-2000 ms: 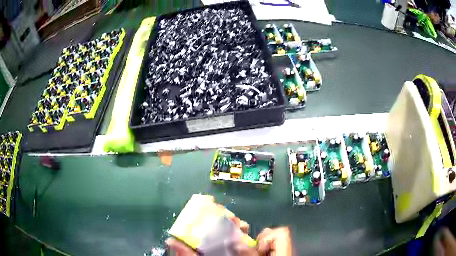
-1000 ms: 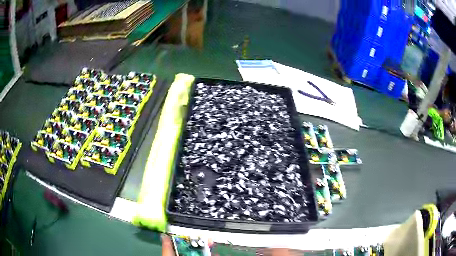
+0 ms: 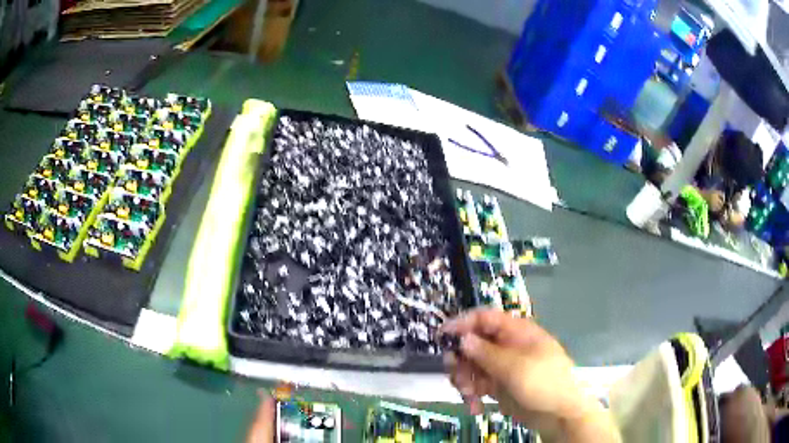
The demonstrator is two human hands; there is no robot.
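My right hand (image 3: 519, 368) is over the front right corner of the black parts tray (image 3: 303, 348), its fingertips pinched on a small dark part (image 3: 451, 343). The tray holds a loose heap of small black-and-silver parts (image 3: 346, 216). My left hand (image 3: 261, 422) is at the bottom edge, mostly cut off, with fingers at the left side of a power supply board (image 3: 309, 421). Whether it grips the board cannot be told. Another power supply board (image 3: 411, 426) lies to the right of it.
Taped units (image 3: 112, 173) stand in rows at left. A yellow-green bundle (image 3: 223, 234) lies along the tray. Untaped units (image 3: 497, 251) are right of the tray. The tape dispenser (image 3: 662, 389) is at right. White paper (image 3: 510, 156) holds cutters (image 3: 477, 145). Blue bins (image 3: 580, 73) and another person's hand (image 3: 740, 208) are beyond.
The view has shifted, so the tray sits further left. My right hand has come up from the bottom edge to the tray corner and pinches a small part. More of the boards in front shows.
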